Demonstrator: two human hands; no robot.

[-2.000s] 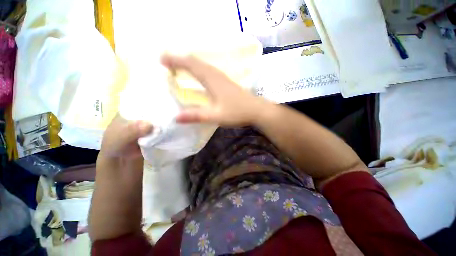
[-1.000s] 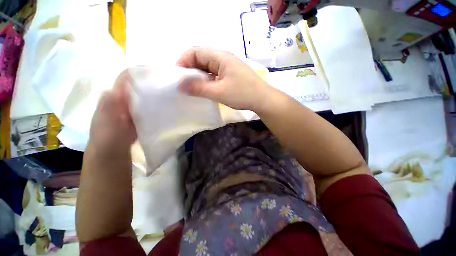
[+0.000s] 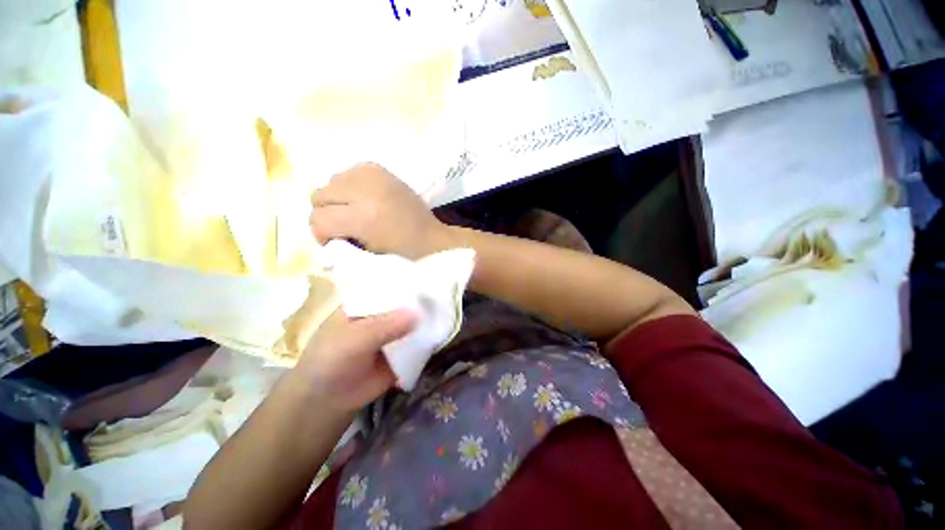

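Observation:
My left hand (image 3: 352, 357) is low, in front of the apron, with its thumb pressed on a white piece (image 3: 406, 300), which is bunched and folded over the fingers. My right hand (image 3: 373, 212) lies just above it, fingers curled at the upper edge of the same cloth; the fingertips are hidden. The cream garment piece (image 3: 192, 207) spreads from my hands to the left over the table, overexposed in parts. A cream strip of it runs into my left hand.
A stack of cut pieces (image 3: 653, 93) lies on the table to the right, with snips (image 3: 727, 36) beyond it. A bundle of cut pieces (image 3: 813, 254) lies far right. A printed scale (image 3: 560, 129) marks the front edge. Another pile (image 3: 155, 424) sits low left.
My hands have moved lower and closer together, and the white piece, spread between them before, is now bunched. The view has shifted; the machine head is out of the picture.

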